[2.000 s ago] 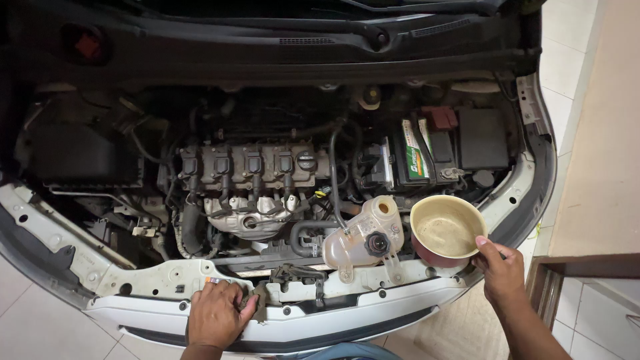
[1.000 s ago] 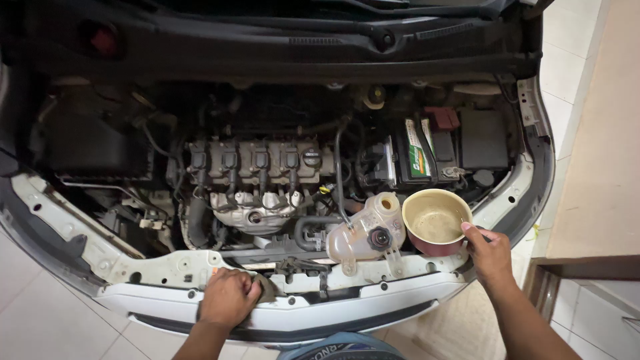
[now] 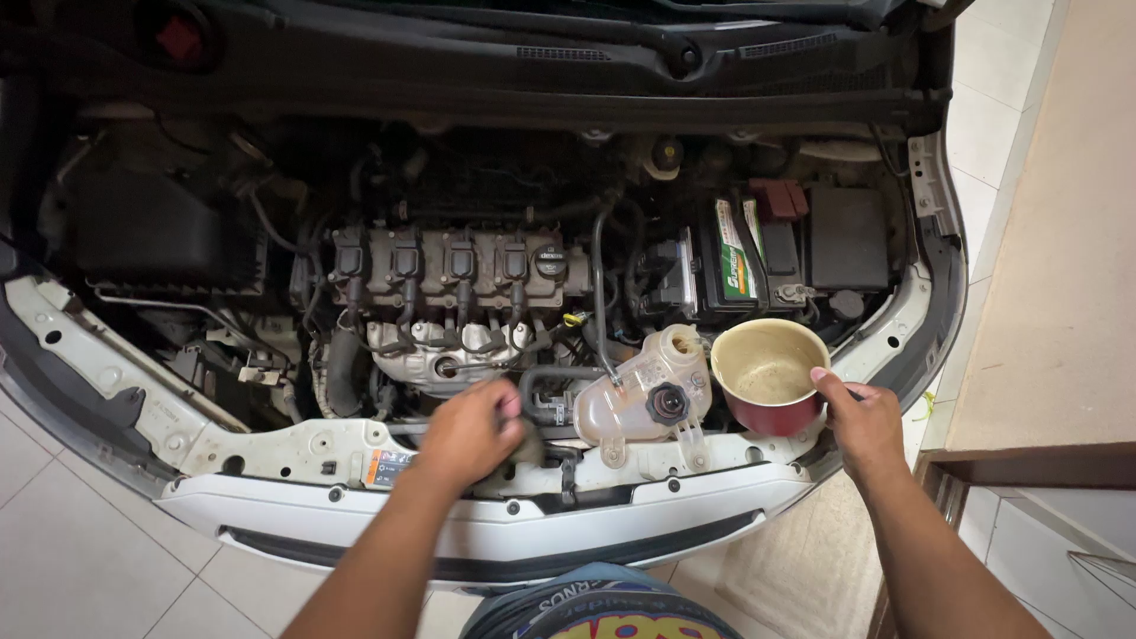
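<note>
My right hand grips the handle of a small red saucepan, cream inside, that seems to hold some liquid. The pan is just right of a translucent coolant expansion tank, whose filler neck is uncovered. A black cap sits on the front of the tank. My left hand, slightly blurred, is over the front crossmember, left of the tank, with a grayish cloth-like thing beside its fingers. Whether the fingers hold that thing is not clear.
Behind the tank stand the engine with its ignition coils and the oil filler cap. The car battery is behind the pan. The white front bumper runs along the near side, above a tiled floor.
My left hand has lifted from the front crossmember and moved right, toward the tank. My right hand still holds the saucepan beside the tank.
</note>
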